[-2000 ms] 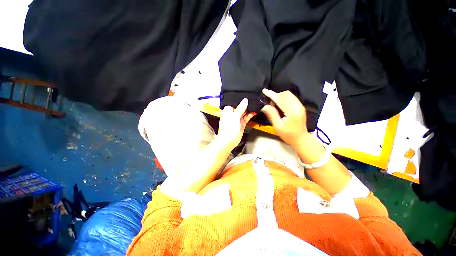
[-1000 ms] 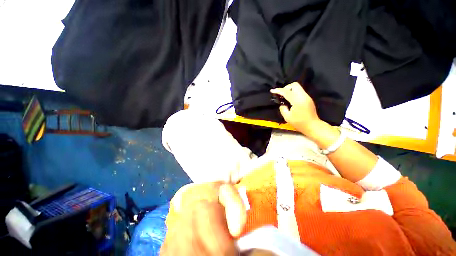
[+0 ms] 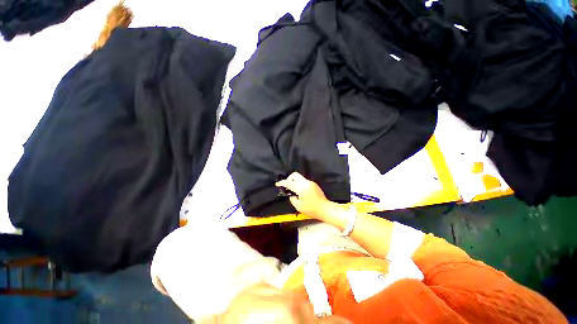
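Observation:
A black garment (image 3: 310, 136) lies on the white table, its hem band (image 3: 262, 201) along the yellow-taped front edge. Thin dark cord loops stick out at both hem corners. My right hand (image 3: 307, 197) rests at the middle of the hem, fingers curled around a small dark thing with a glint, which looks like thread snips (image 3: 285, 190); it is hard to tell from the cloth. My left hand (image 3: 269, 307) is a blurred shape at the bottom edge, partly cut off, away from the garment; its fingers cannot be made out.
Another large black garment (image 3: 120, 145) lies to the left, hanging over the table edge. More black cloth (image 3: 519, 82) is at the right. Yellow tape (image 3: 443, 168) marks the white table (image 3: 411, 186). A brown wooden stool (image 3: 28, 278) stands on the blue floor at lower left.
My left hand has left the hem and come back towards my body. My right hand stays at the hem. The view has shifted, showing more of the table and the cloth at the right.

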